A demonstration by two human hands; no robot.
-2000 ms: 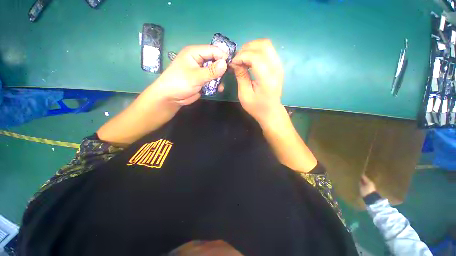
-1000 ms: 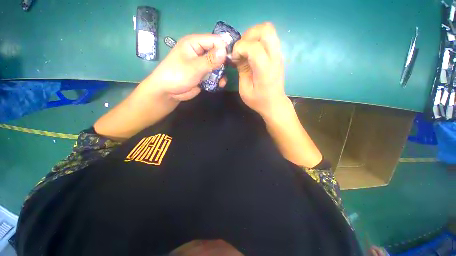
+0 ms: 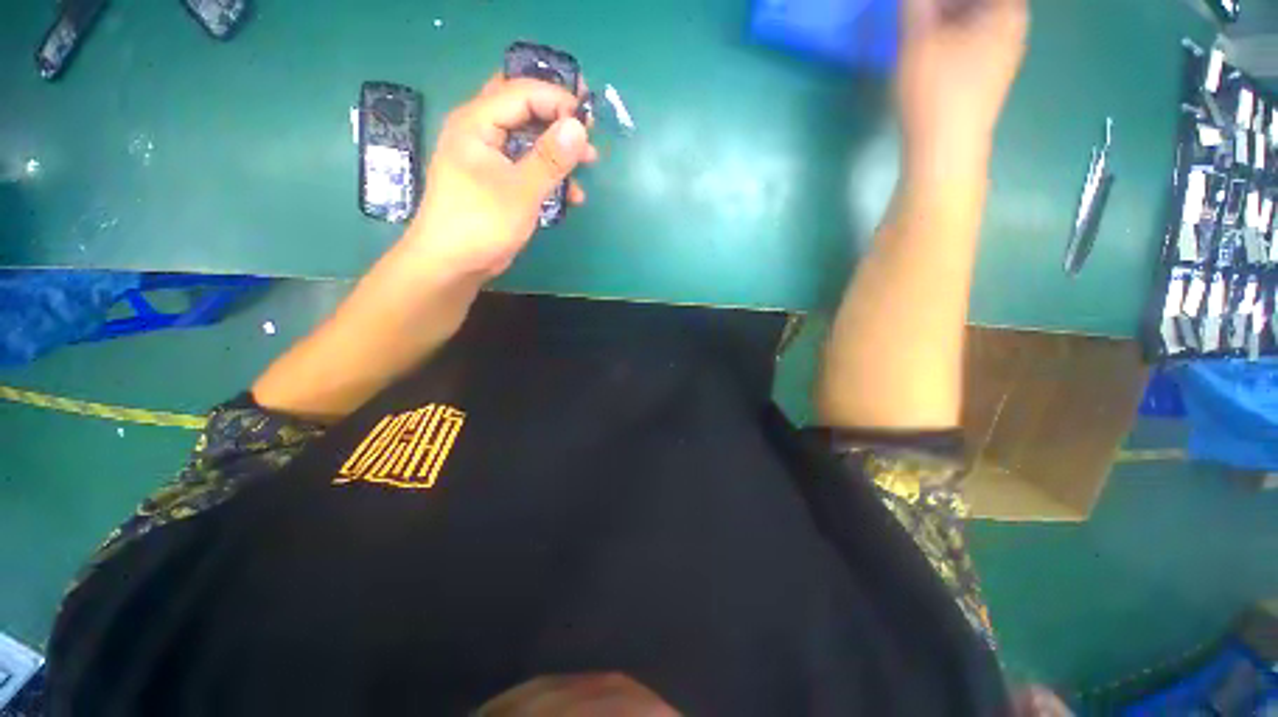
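My left hand (image 3: 491,168) holds a black phone body (image 3: 544,62) upright above the green bench, its fingers covering the middle of it. My right hand (image 3: 964,49) is blurred at the top edge, beside a blue bin (image 3: 827,28); something dark shows at its fingers, and I cannot tell if it holds anything. Another phone body (image 3: 388,151) with a pale lower part lies left of my left hand. A small white piece (image 3: 618,109) lies just right of the held phone.
Thin silver tweezers (image 3: 1089,203) lie on the right of the bench. A tray (image 3: 1217,217) with rows of pale parts stands at the right edge. Two dark phone bodies (image 3: 67,38) (image 3: 215,14) lie at the top left. A cardboard box (image 3: 1054,420) is below the bench.
My right hand has left the held phone and moved up and right to the top edge. My left hand with the phone has shifted left. The blue bin has come into view.
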